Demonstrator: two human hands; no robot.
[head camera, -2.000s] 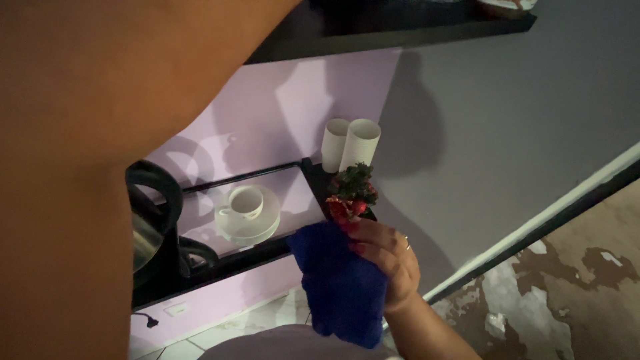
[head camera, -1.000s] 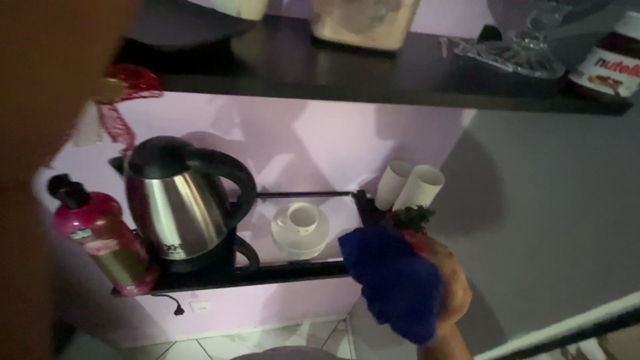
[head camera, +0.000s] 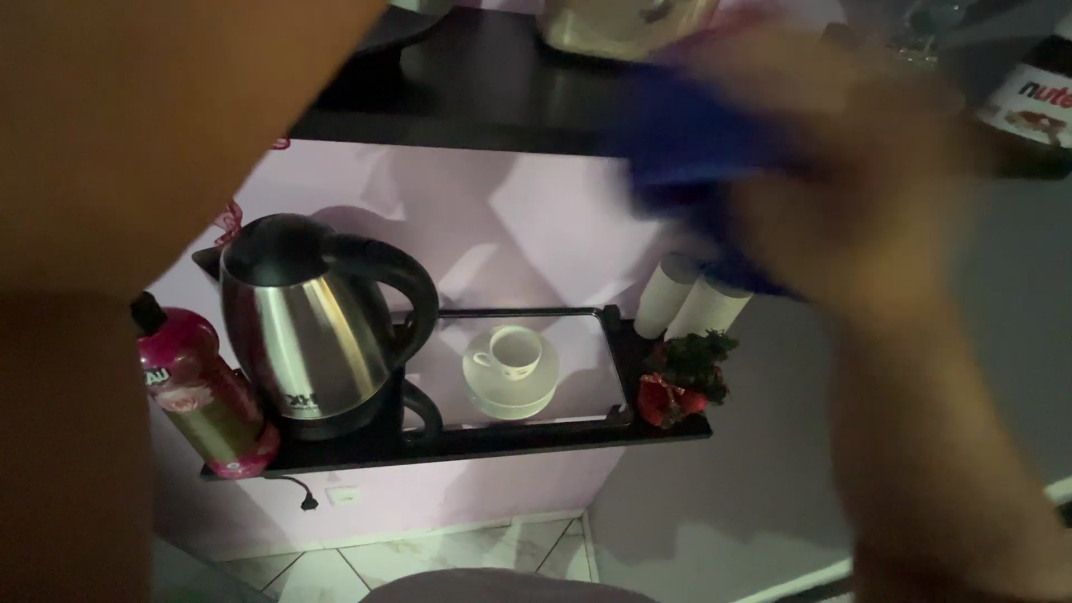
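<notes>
My right hand (head camera: 837, 159), blurred, holds a blue cloth (head camera: 699, 134) at the front edge of the upper black shelf (head camera: 502, 100). Below it, on the lower black shelf (head camera: 352, 452), stand two white cups or cylinders (head camera: 708, 310) and a small green and red decoration (head camera: 682, 377). A white cup (head camera: 512, 352) on a saucer (head camera: 511, 394) sits on a mirrored tray (head camera: 586, 360). Left of the tray is a steel electric kettle (head camera: 314, 335). My left arm crosses the left side of the view; its hand lies outside the frame.
A pink bottle (head camera: 209, 394) stands left of the kettle. The upper shelf bears a container (head camera: 620, 25), a glass piece (head camera: 930, 25) and a Nutella jar (head camera: 1034, 100). A cord with a plug (head camera: 308, 501) hangs under the lower shelf, near a wall outlet (head camera: 342, 496).
My right hand has risen with the blue cloth from the red and green decoration to the upper shelf. The decoration stays on the lower shelf. The view has shifted.
</notes>
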